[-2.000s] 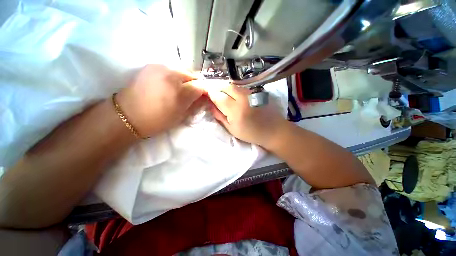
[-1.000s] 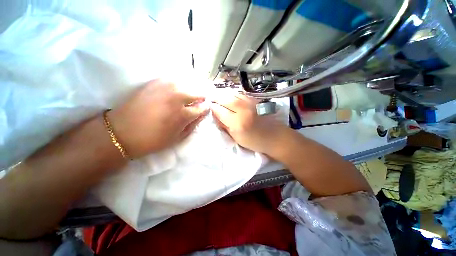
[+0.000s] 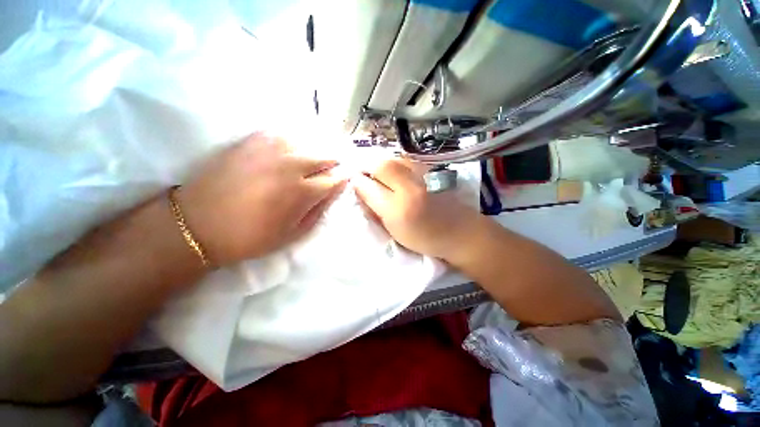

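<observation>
White fabric point(image 3: 308, 292) lies under both hands, spreads to the upper left and hangs over the table's front edge. My left hand point(image 3: 258, 196), with a gold bracelet at the wrist, holds the cloth, fingertips just below the presser foot area. My right hand point(image 3: 408, 204) holds the cloth from the right, its fingertips close to the left ones. The presser foot and needle area point(image 3: 375, 140) is overexposed, so the needle and seam cannot be made out. The sewing machine point(image 3: 483, 58), white with a blue stripe, looms above.
A black rectangle with a red edge point(image 3: 525, 163) and dark blue snips point(image 3: 490, 192) lie right of the needle. White scraps point(image 3: 612, 204) are near the table's right end. The table's front edge point(image 3: 442, 300) has a grey strip. Pale yellow bundles point(image 3: 717, 292) are at the far right.
The machine, table and hands sit slightly lower in view than two seconds ago. Over the last second both hands have stayed almost in place on the cloth, with only small shifts.
</observation>
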